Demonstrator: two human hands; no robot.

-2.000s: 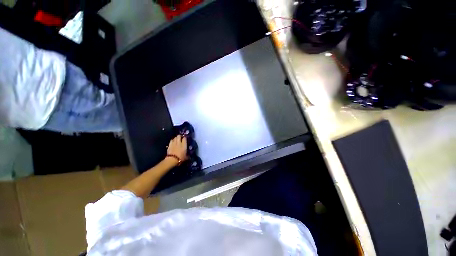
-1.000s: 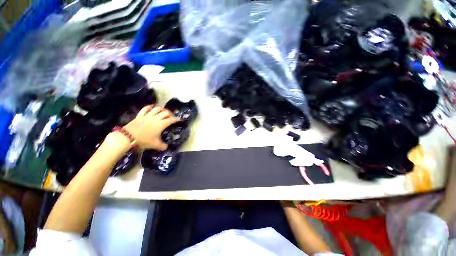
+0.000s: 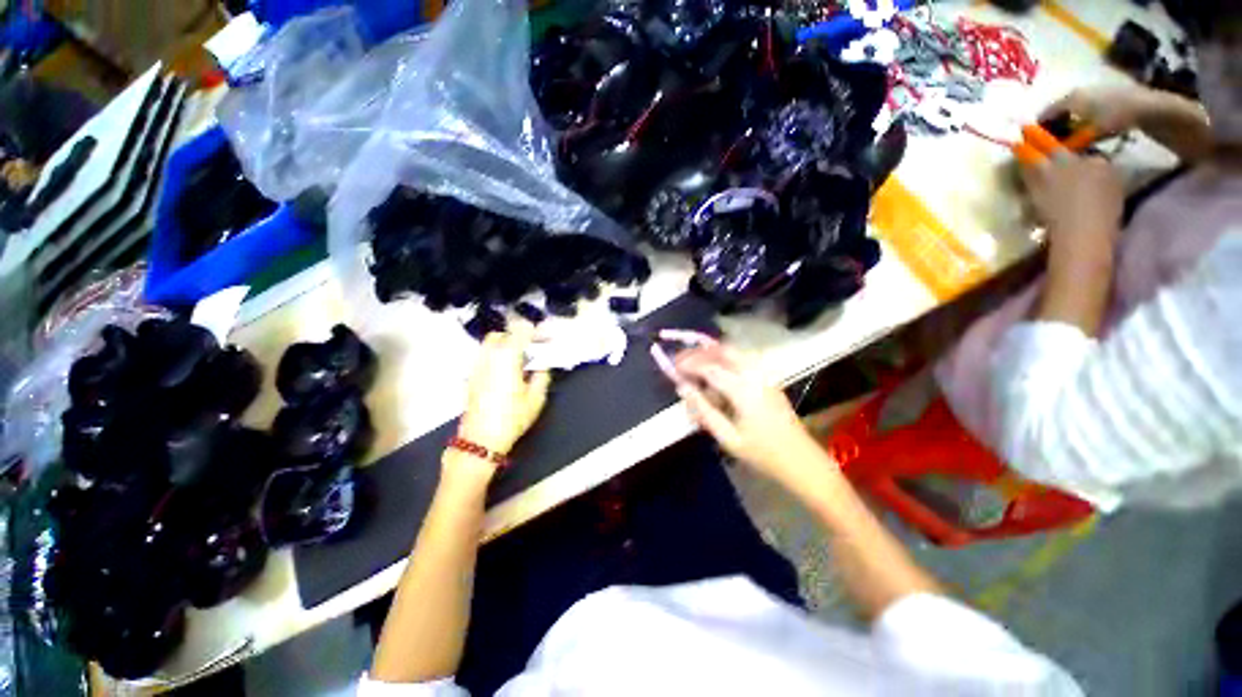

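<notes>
My left hand (image 3: 504, 398) is over the dark mat (image 3: 579, 411), its fingertips at the left end of a crumpled white cloth (image 3: 583, 342) and close to small black parts (image 3: 627, 302). Whether it grips anything is unclear. My right hand (image 3: 742, 406) has its fingers on the pink handles (image 3: 666, 357) of a tool at the mat's right end; the tool's head is hidden. Three glossy black housings (image 3: 316, 504) stand in a row left of the mat.
A clear plastic bag (image 3: 450, 123) lies behind the small parts. Black housings are heaped at left (image 3: 150, 477) and back right (image 3: 804, 150). A blue bin (image 3: 184, 232) stands at back left. At right, a neighbour's hands (image 3: 1083, 198) wear orange finger cots, above a red stool (image 3: 940, 470).
My left hand has left the housings at left and moved right to the cloth. My right hand has come up from below the bench edge to the pink handles. The view has turned.
</notes>
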